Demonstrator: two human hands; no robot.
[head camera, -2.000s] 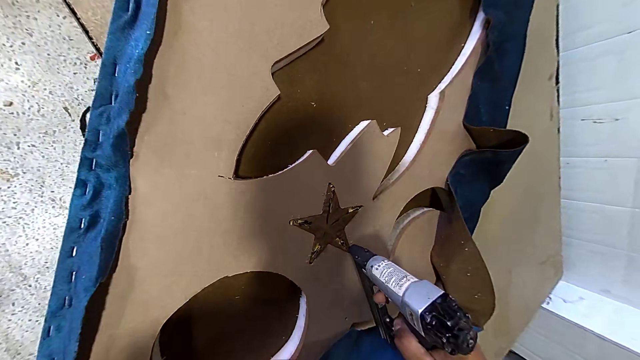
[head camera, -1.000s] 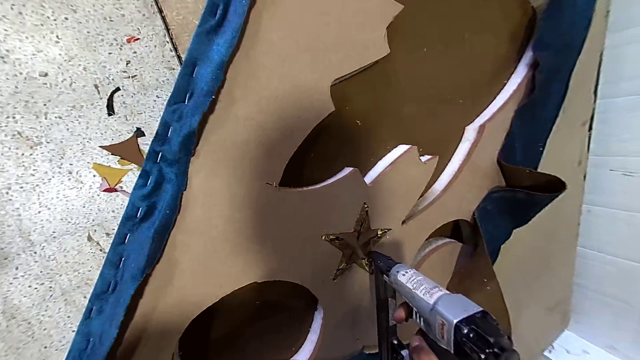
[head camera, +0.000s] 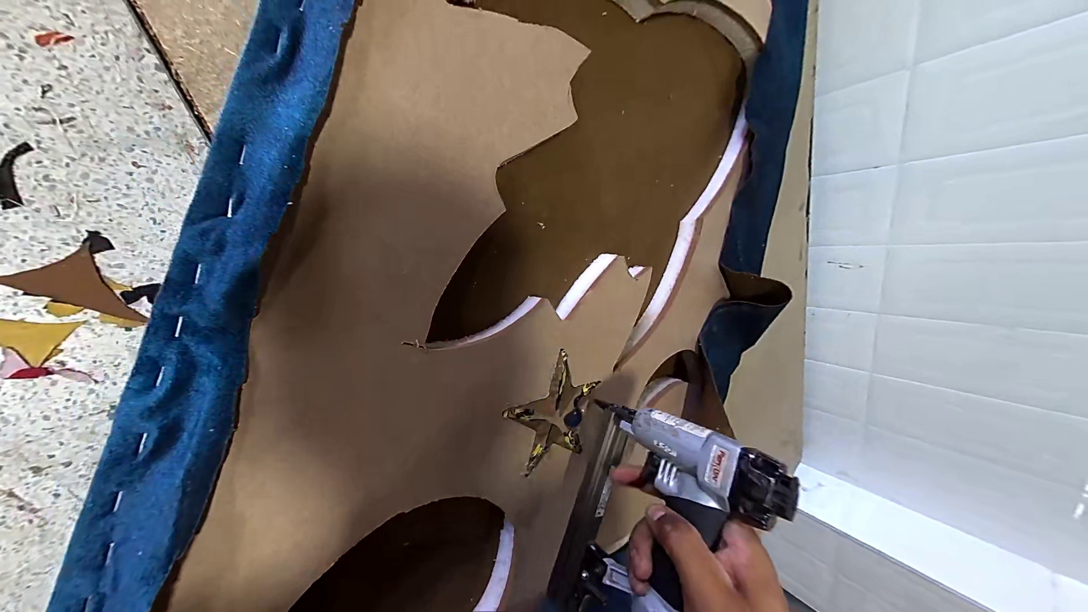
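Note:
My right hand (head camera: 693, 552) is wrapped around the black grip of a grey pneumatic stapler (head camera: 688, 442) at the lower right. Its nose points left, just right of a small star-shaped cutout (head camera: 557, 416) in the brown board (head camera: 365, 340). Dark and yellow bits line the star's edges. Blue fabric (head camera: 204, 246) is folded over the board's left edge and held by a row of staples. Another length of blue fabric (head camera: 744, 327) hangs loose and curled along the right side. My left hand is not in view.
Larger cutouts with white edges open in the board, one above (head camera: 612, 153) and one at the bottom (head camera: 425, 552). Fabric scraps (head camera: 72, 280) lie on the speckled floor (head camera: 51, 476) at left. A white tiled surface (head camera: 952, 255) borders the right side.
The view has shifted, showing more floor at left. The stapler's nose has stayed close to the star, and now sits by its right point rather than its lower right part.

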